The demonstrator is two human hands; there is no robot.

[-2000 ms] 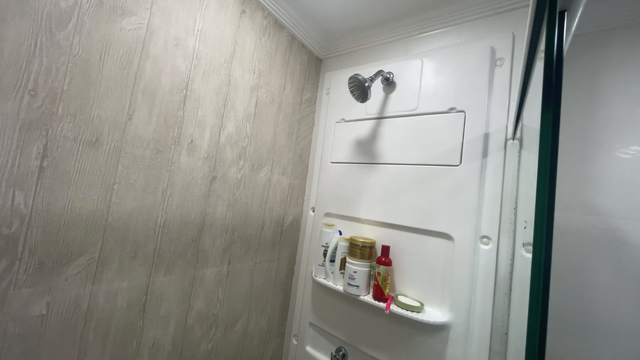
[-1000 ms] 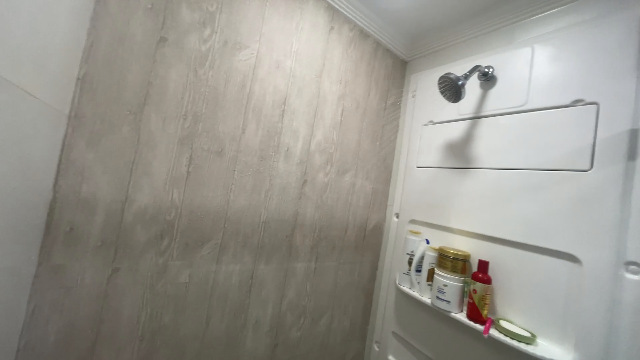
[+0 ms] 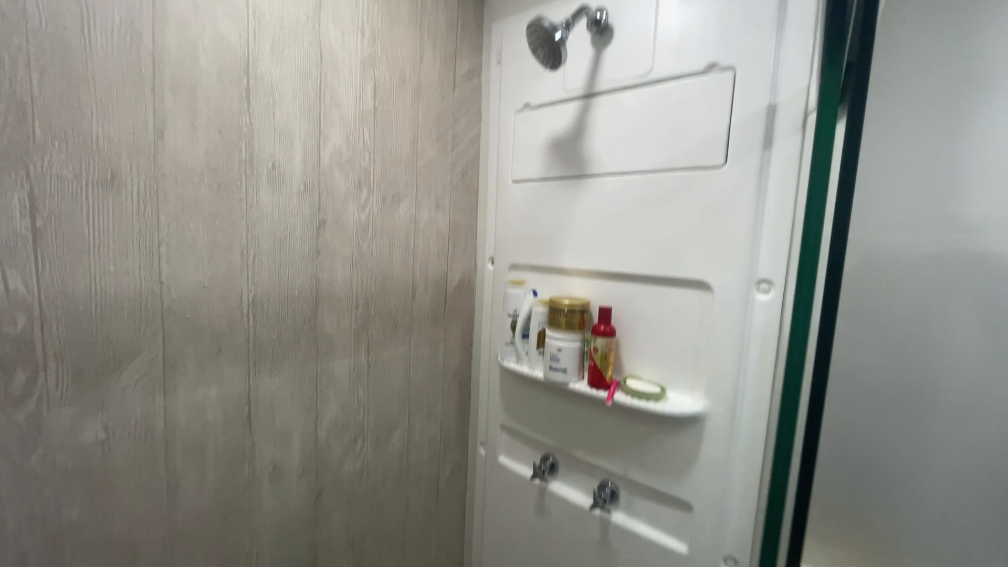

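Observation:
Neither my left hand nor my right hand shows in the head view. A chrome shower head [image 3: 547, 41] juts from the top of a white shower panel [image 3: 614, 220]. On the panel's moulded shelf [image 3: 681, 405] stand white bottles [image 3: 516, 319], a white jar [image 3: 564, 356] with a gold-coloured jar [image 3: 568, 313] on top, and a red bottle [image 3: 602, 350]. A green soap dish [image 3: 642, 387] with a pale bar in it lies to their right, beside a small pink object [image 3: 612, 392]. Two chrome tap handles [image 3: 545, 467] [image 3: 605, 495] are fixed below the shelf.
A wood-look wall [image 3: 236, 283] fills the left side and meets the panel at a corner. The dark green edge of a glass pane [image 3: 811, 283] runs top to bottom at the right, with a pale surface [image 3: 921, 299] beyond it.
The view has swung right and down since one second ago, so both tap handles and the glass edge now show. The things on the shelf have not plainly moved.

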